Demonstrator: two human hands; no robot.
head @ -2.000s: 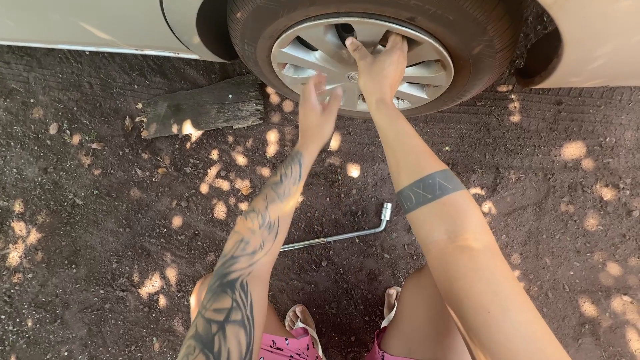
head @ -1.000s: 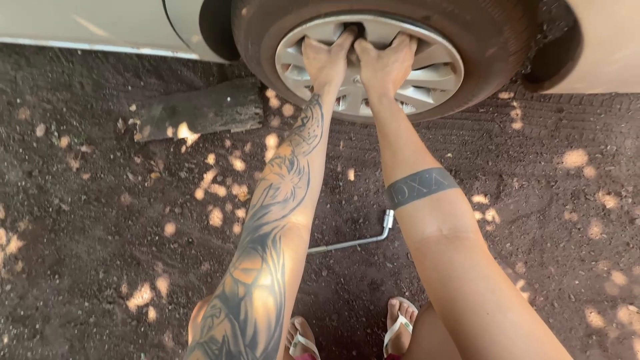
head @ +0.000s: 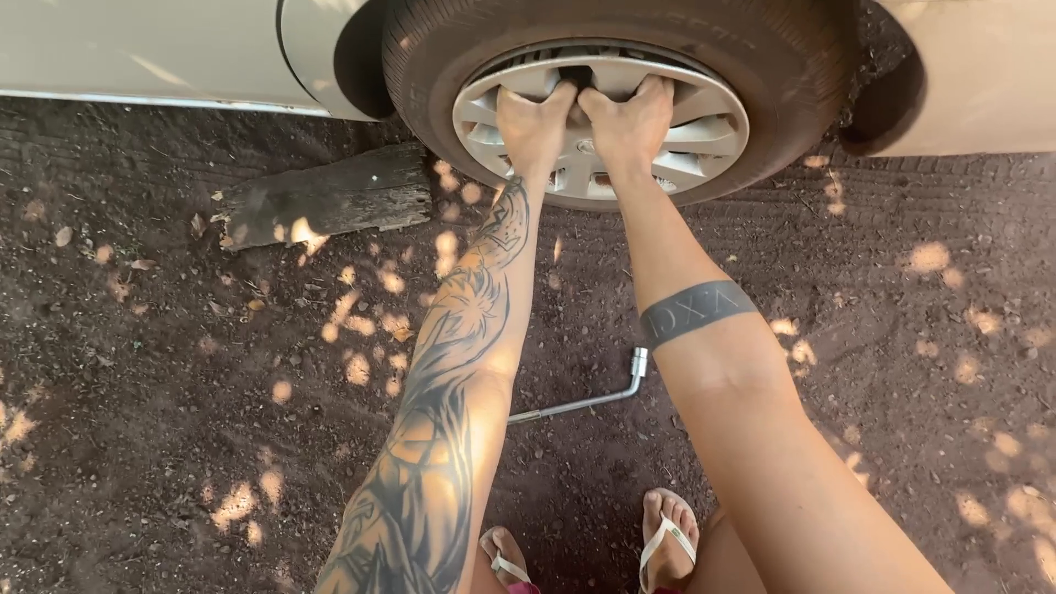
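Note:
Both of my hands grip a silver multi-spoke wheel cover (head: 701,136) on a car wheel with a black tire (head: 784,91). My left hand (head: 535,124) has its fingers hooked through an opening in the upper left part of the cover, thumb near the top centre. Just beside it, my right hand (head: 629,120) holds the upper right part the same way, its fingertips hidden behind the spokes. The cover's upper rim stands slightly off the wheel, with a dark gap above it. An L-shaped metal lug wrench (head: 590,403) lies on the ground below, partly hidden by my left forearm.
A weathered wooden plank (head: 330,198) lies on the dirt left of the tire. Light-coloured car body panels (head: 165,49) flank the wheel. My feet in white flip-flops (head: 670,536) stand at the bottom, and dry leaves are scattered on the ground.
Two seconds ago my left hand was in front of the wheel cover's lower left; it has moved up and taken hold beside my right hand. The cover's top edge now stands out from the wheel.

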